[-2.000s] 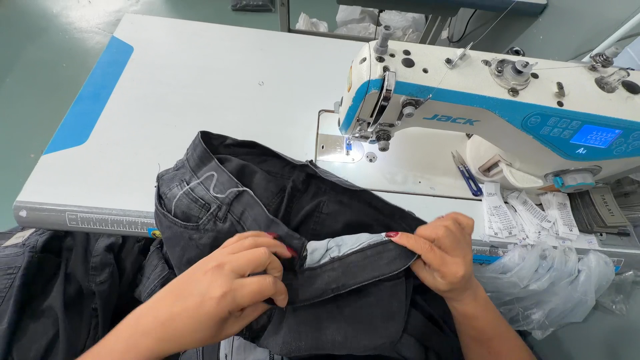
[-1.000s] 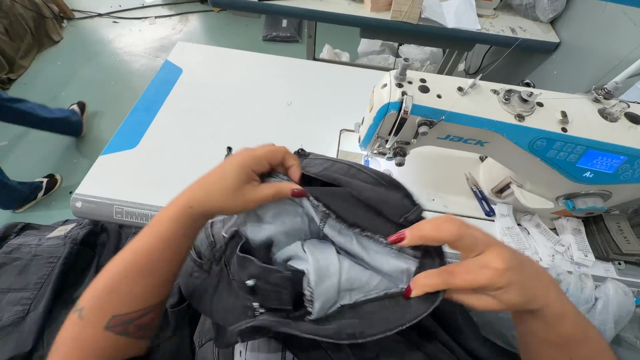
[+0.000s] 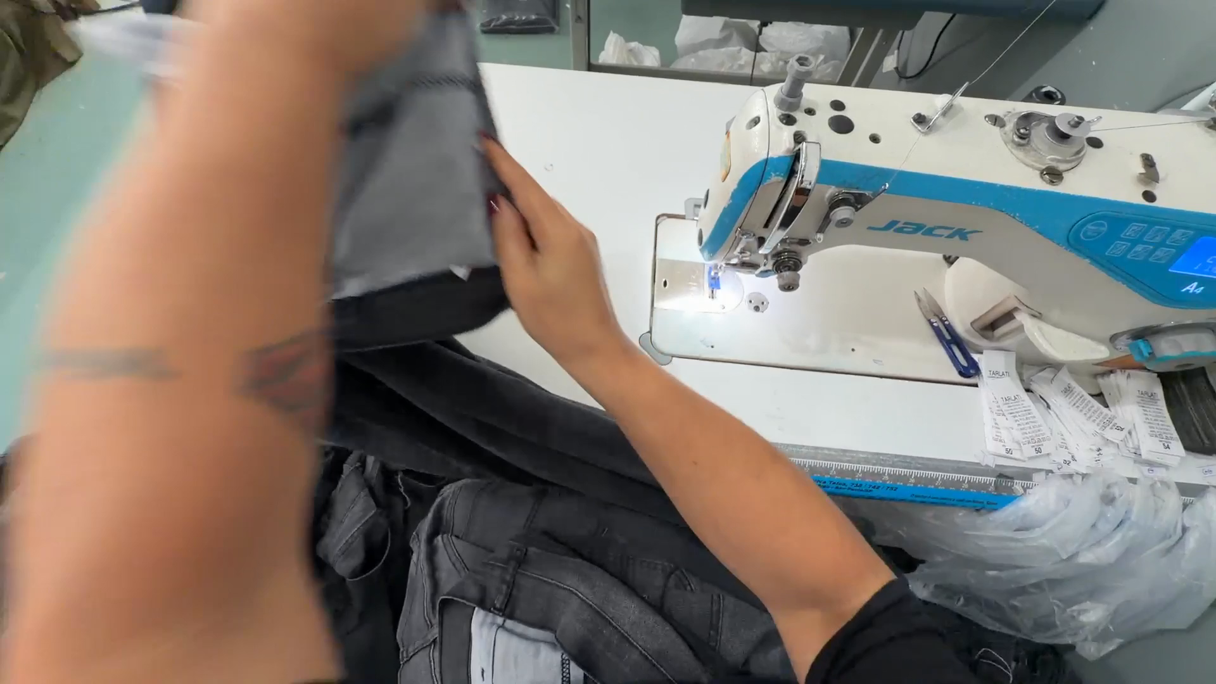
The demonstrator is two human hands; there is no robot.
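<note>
Black denim trousers [image 3: 408, 309] hang lifted over the left part of the sewing table, their grey pocket lining [image 3: 408, 199] facing me. My right hand [image 3: 556, 266] pinches the right edge of this cloth between thumb and fingers. Raised at the top left, my left hand [image 3: 313, 24] is blurred and partly cut off by the frame; it is at the top of the cloth, its fingers hidden. More dark jeans [image 3: 589, 589] lie heaped below, at the table's front edge. The sewing machine [image 3: 912, 209], its needle area lit, stands right of my hands.
Thread snips [image 3: 947, 334] lie on the machine bed. Printed fabric labels [image 3: 1073, 408] are piled at the right, above a clear plastic bag [image 3: 1073, 560]. A ruler strip [image 3: 893, 480] runs along the edge of the white table [image 3: 589, 123]. Plastic bags [image 3: 760, 43] sit behind.
The trousers have been lifted up and to the left from in front of the machine. Both hands have moved with them, the left one highest. The walking person's legs seen earlier are out of view.
</note>
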